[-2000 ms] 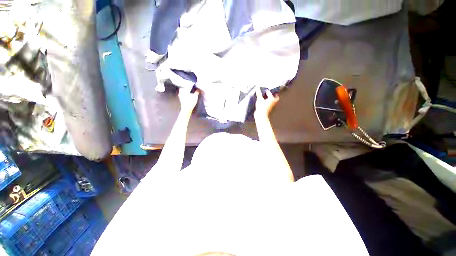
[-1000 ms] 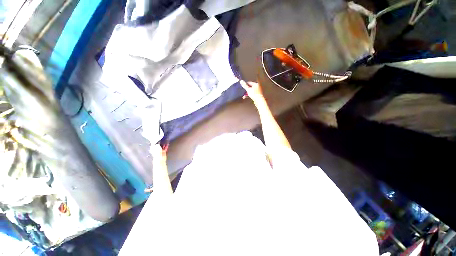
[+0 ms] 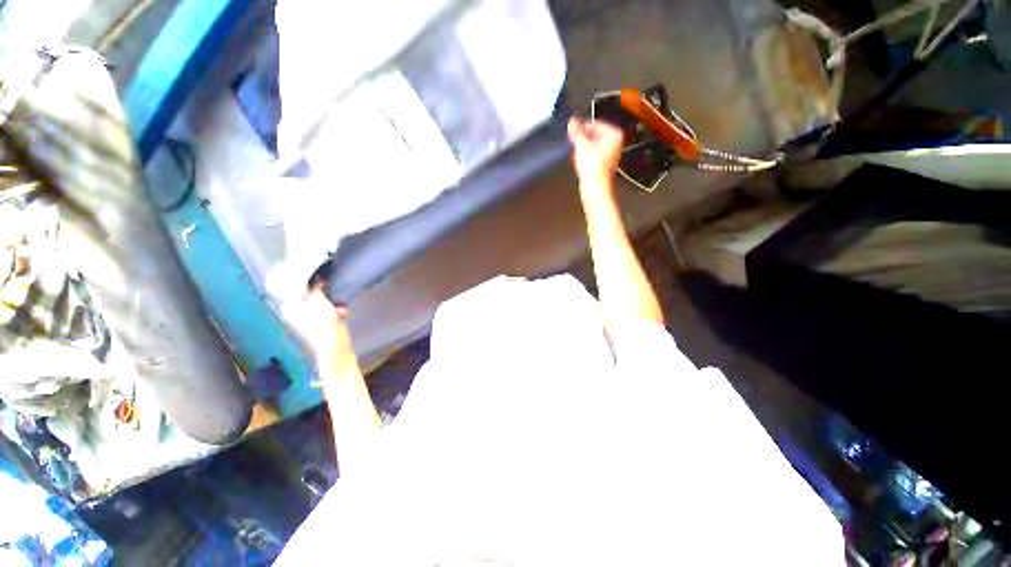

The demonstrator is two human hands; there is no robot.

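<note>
A garment piece (image 3: 366,144), pale grey-white with overexposed areas, lies spread on the pressing table. A grey-navy band (image 3: 443,208) runs slantwise along its near edge. My left hand (image 3: 324,312) grips the band's lower left end. My right hand (image 3: 599,146) is closed at the band's upper right end, its fingertips partly blurred. The steam iron (image 3: 645,164), dark with a pale outline, rests on the table just right of my right hand and is partly covered by it. Its orange handle (image 3: 663,124) points up to the left.
The pressing table cover (image 3: 710,55) is grey-brown, with a teal edge (image 3: 227,282) at left. A long grey padded roll (image 3: 166,321) lies beside it. Paired pale cords (image 3: 737,164) leave the iron to the right. Dark cloth (image 3: 865,343) is at right, blue crates (image 3: 50,521) at lower left.
The view has turned and moved closer to the garment. The garment has been spread, its near edge now drawn straight between my hands. My right hand has moved up to the iron's side.
</note>
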